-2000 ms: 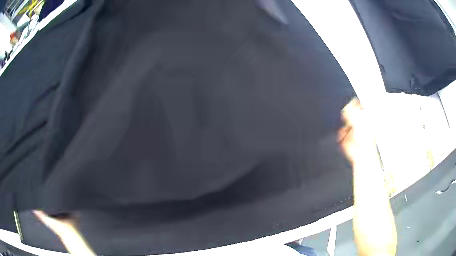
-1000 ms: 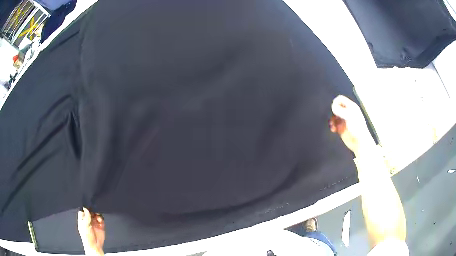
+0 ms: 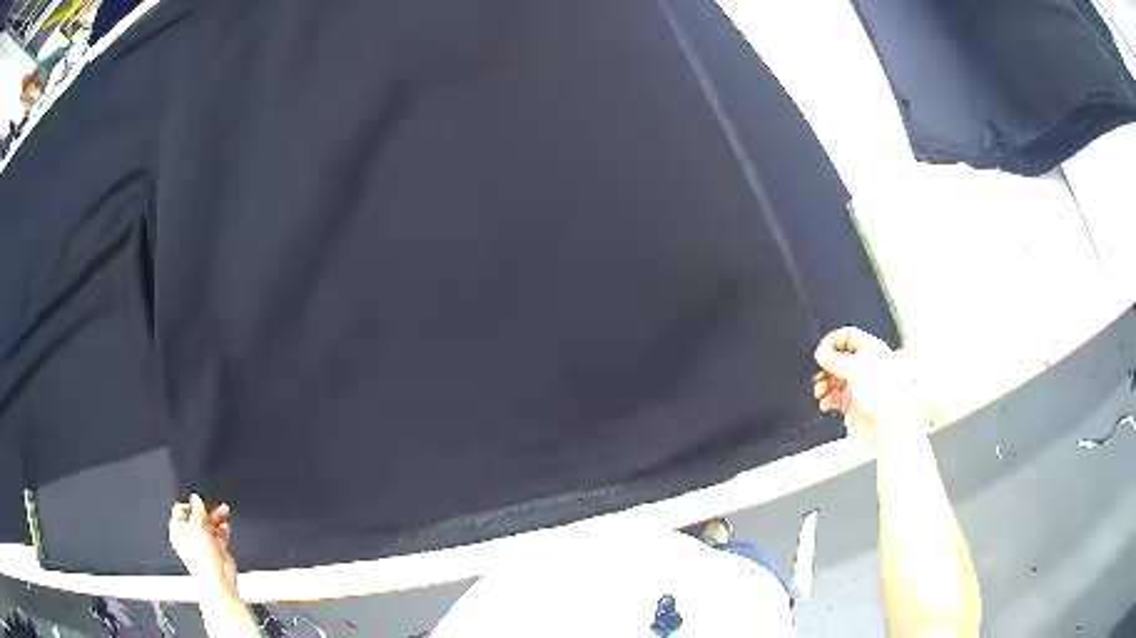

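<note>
A large black fabric ply [image 3: 498, 274] covers most of the table, with folds at its left side. Under it, the fabric lay [image 3: 106, 499] shows at the lower left and as a strip along the right. My left hand [image 3: 202, 536] pinches the ply's near edge at the lower left. My right hand [image 3: 853, 374] pinches its near right corner, by the lay's right edge. The ply's right edge runs up and away from my right hand. The fingertips are small and partly blurred.
The white table edge [image 3: 698, 499] curves along the near side. Another black cloth [image 3: 1009, 87] lies at the upper right. Thin yellowish bars stand by the lay's right edge [image 3: 876, 264] and left end [image 3: 34, 523]. Scraps lie on the grey floor [image 3: 1046, 499]. Cluttered shelving is at the upper left.
The ply's right edge has shifted left, exposing a strip of the lay. My right hand has moved down towards the near table edge, and the ply's near edge lies closer to the table edge.
</note>
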